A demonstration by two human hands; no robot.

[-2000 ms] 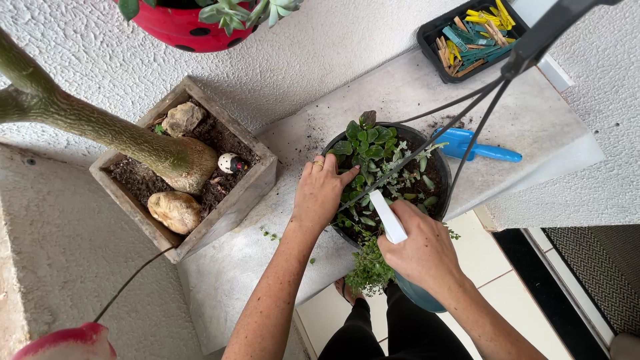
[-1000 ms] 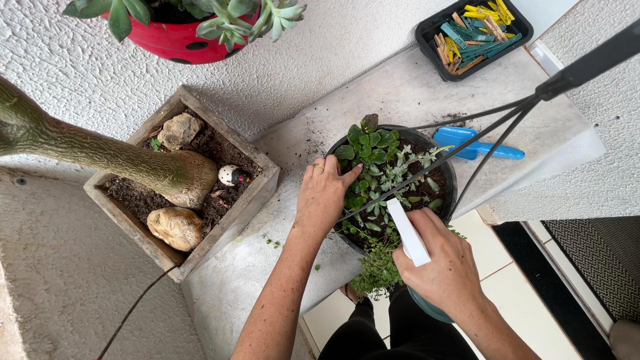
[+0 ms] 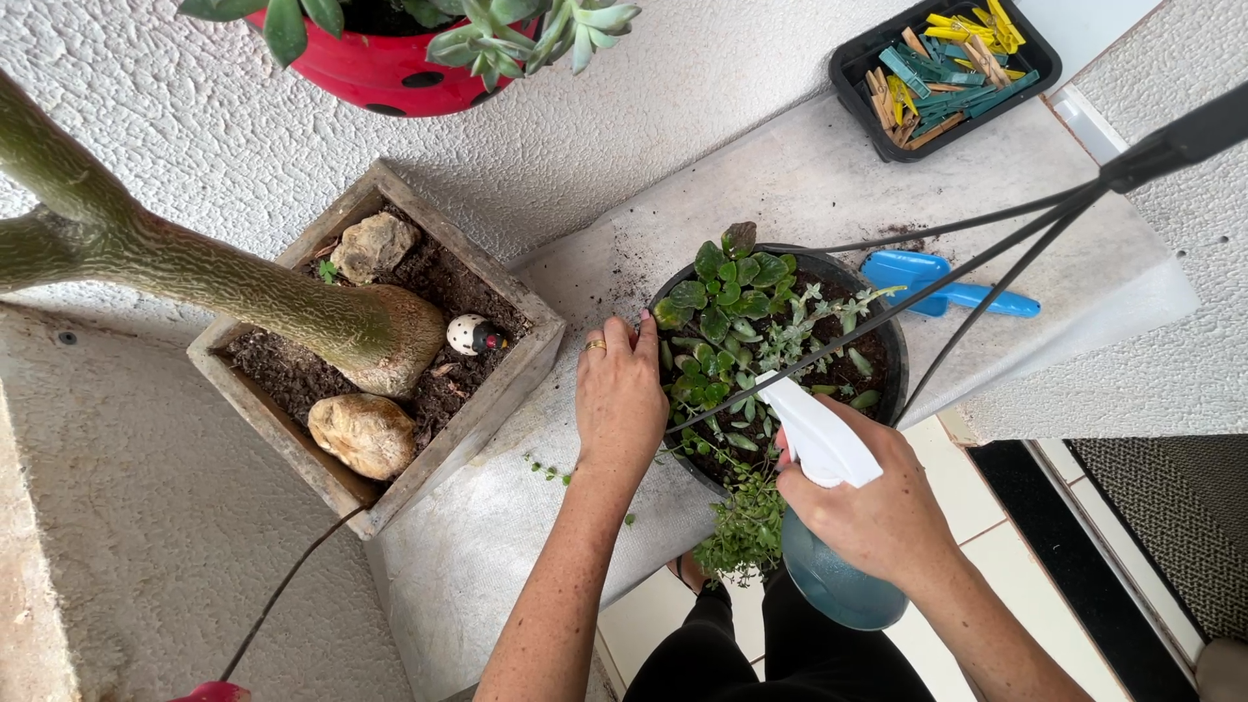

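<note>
A round black hanging pot (image 3: pixel 895 363) with dark soil and mixed succulents (image 3: pixel 726 292) stands on a cloth-covered ledge. At its left rim rests my left hand (image 3: pixel 621 390), a ring on one finger, the fingertips touching the rim beside the leaves; it holds nothing that shows. My right hand (image 3: pixel 868 487) grips a spray bottle (image 3: pixel 840 575) with a white trigger head and a bluish translucent body, the nozzle over the plants. Trailing greenery (image 3: pixel 736 536) hangs over the pot's near edge. The pot's black hanger strands (image 3: pixel 975 278) cross above it.
A blue hand trowel (image 3: pixel 994 298) lies right of the pot. Behind it, a black tray (image 3: pixel 892 146) holds clothespins. On the left stands a square planter (image 3: pixel 478 429) with a thick trunk (image 3: pixel 263 302) and stones. A red spotted pot (image 3: pixel 390 73) hangs at the top. Loose soil dots the cloth.
My left hand has drawn back from over the leaves to the pot's left rim. The spray bottle stays in my right hand above the pot.
</note>
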